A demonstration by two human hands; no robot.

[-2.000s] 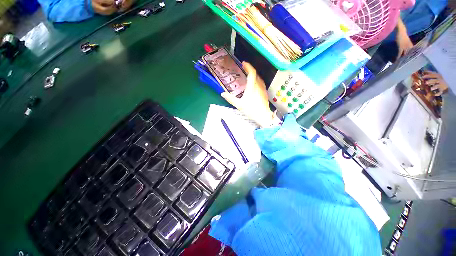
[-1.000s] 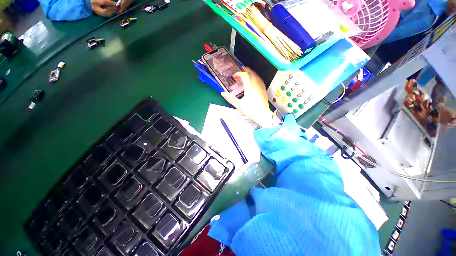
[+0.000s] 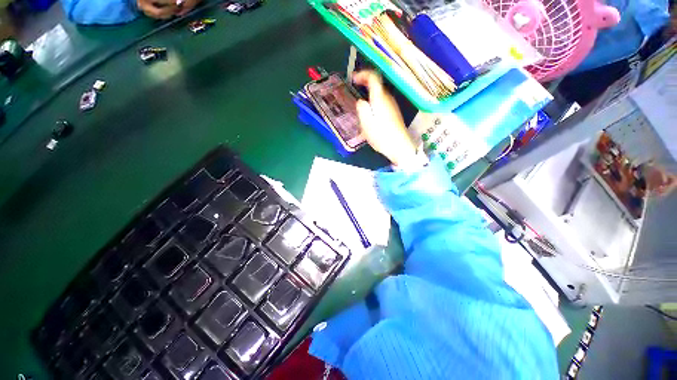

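Observation:
A mobile phone [image 3: 336, 111] with a lit screen lies tilted on the blue parts bin [image 3: 324, 128], and the bin shows along its left and lower edges. My right hand [image 3: 384, 125] is at the phone's right edge, slightly blurred. Its fingers are apart, with some over the edge of the screen, and it does not visibly close around the phone. A slim dark blue pen [image 3: 350, 213] lies on a loose white paper [image 3: 326, 185] below the hand. My left hand is not in view.
A large black blister tray [image 3: 197, 274] lies at the left. Several watch units [image 3: 89, 99] lie along the green mat. A green basket [image 3: 416, 89] of sticks, a button control box [image 3: 444, 141] and a pink fan [image 3: 545, 30] stand right. Another person's hands [image 3: 167, 7] are at the top left.
My right hand has moved up and right from the lower screen, where a finger touched it one second ago. The phone keeps its place on the bin. The view has shifted slightly.

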